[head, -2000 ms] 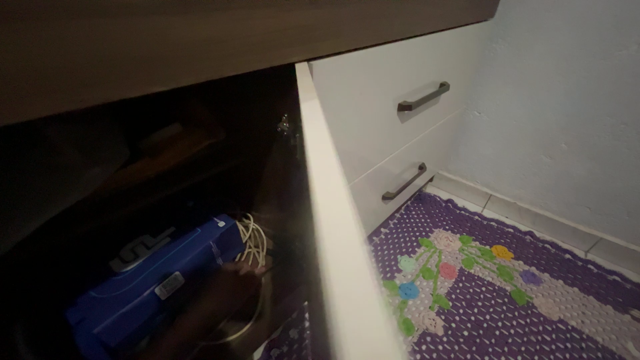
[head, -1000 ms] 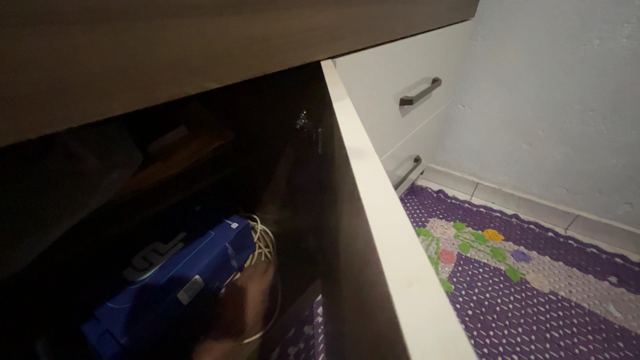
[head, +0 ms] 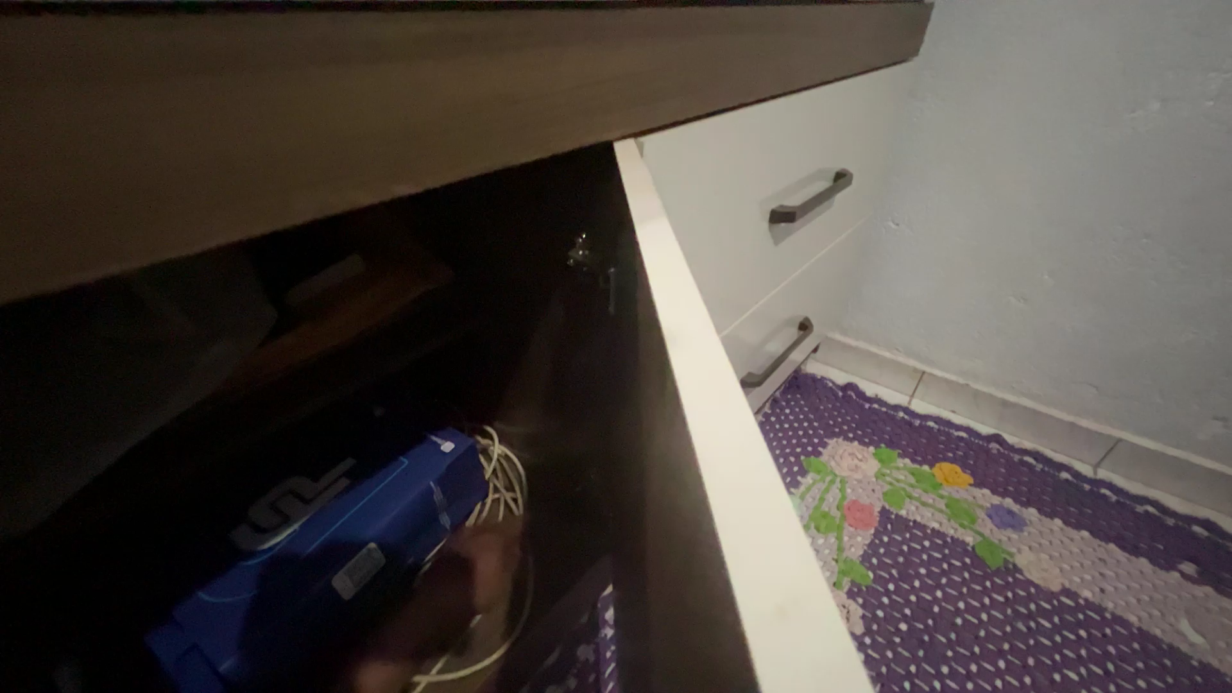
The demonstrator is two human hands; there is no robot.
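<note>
In the dark cabinet lies a blue box with a pale label and lighter markings, tilted in view. A coiled whitish cable hangs beside its right end, and a loose length of it curves down below. My left hand, dim and blurred, is at the box's right end against the cable; its fingers are too dark to show whether they grip it. My right hand is out of view.
An open cabinet door stands right of the hand, under a brown countertop edge. Beyond are white drawers with dark handles, a wall and a purple crocheted rug. A brownish object lies deeper inside.
My left hand stays by the cable at the box's right end. The view has shifted slightly; no other plain change shows.
</note>
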